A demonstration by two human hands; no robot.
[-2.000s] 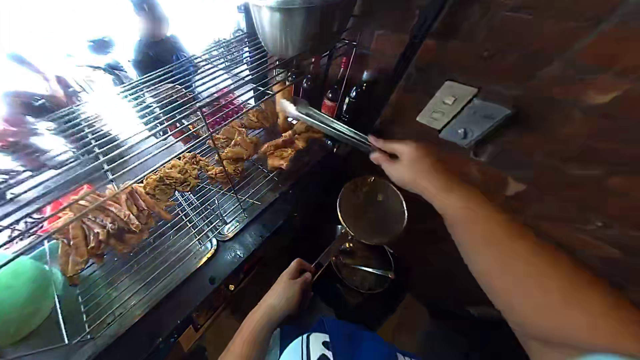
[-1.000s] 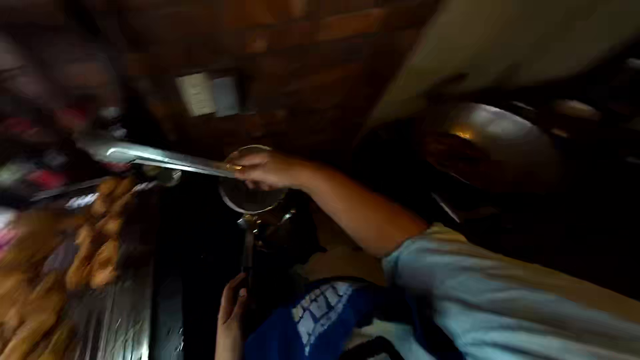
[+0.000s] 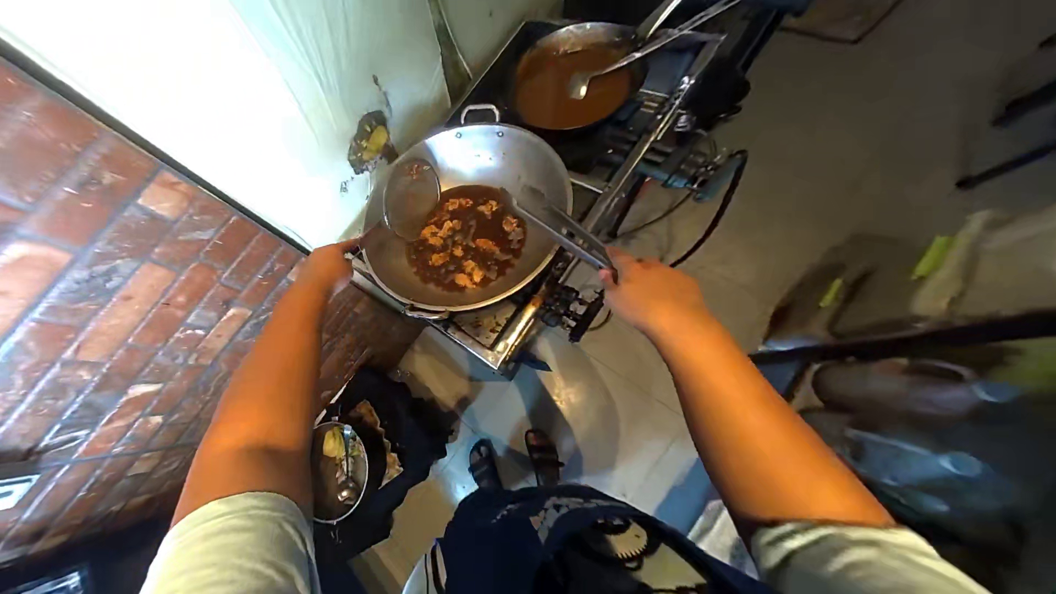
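Note:
My left hand (image 3: pixel 330 264) grips the handle of a round strainer (image 3: pixel 412 198), whose mesh is over the left side of a large metal wok (image 3: pixel 528 165). In the wok, browned pieces of food (image 3: pixel 466 239) lie in dark oil. From the right, my right hand (image 3: pixel 652 293) holds metal tongs (image 3: pixel 565 231), their tips above the right edge of the oil. Whether the tips touch anything cannot be told.
Behind the wok, a second pan (image 3: pixel 569 87) of brown liquid holds a ladle. A gas stove frame (image 3: pixel 511 338) with knobs and a hose supports them. A brick wall (image 3: pixel 132 305) runs along the left. A pot (image 3: pixel 318 487) with utensils stands low at left.
The view has swung from the rack of fried food to the stove. The strainer and tongs, both held two seconds ago, are now over the wok.

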